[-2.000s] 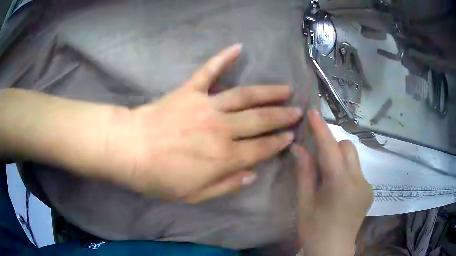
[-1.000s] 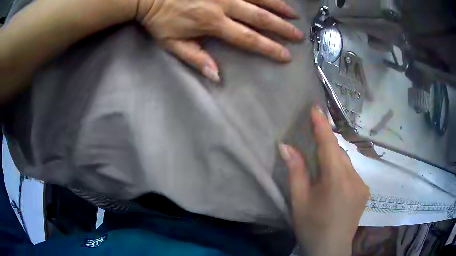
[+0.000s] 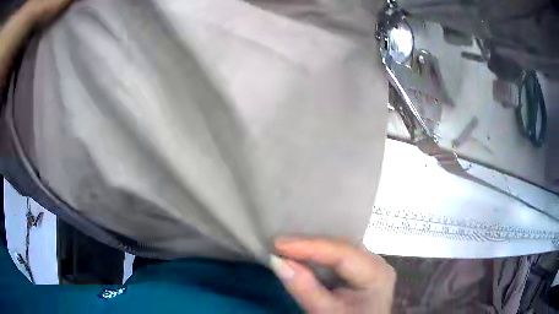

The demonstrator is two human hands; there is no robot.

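Observation:
The grey garment panel [image 3: 306,122] spreads across the left and middle of the view, with folds running down to my right hand. My right hand [image 3: 337,273] pinches its lower edge between thumb and fingers at the bottom centre. My left hand [image 3: 30,15] is cut off at the upper left corner; only a blurred part shows and its fingers are hidden. The shiny presser foot area [image 3: 398,43] stands at the panel's right edge. An angled silver metal arm [image 3: 407,101] runs down from it to a narrow brown strip [image 3: 447,160].
The white table [image 3: 441,196] has a printed ruler scale along its curved edge. Dark teal looped scissors [image 3: 532,109] lie on the machine bed [image 3: 472,116] at the right. Crumpled grey-brown pieces [image 3: 453,285] are below the table edge.
My left hand has moved up and left, mostly out of view. My right hand has moved down and left from beside the metal arm to the panel's lower edge. The panel has shifted and spread.

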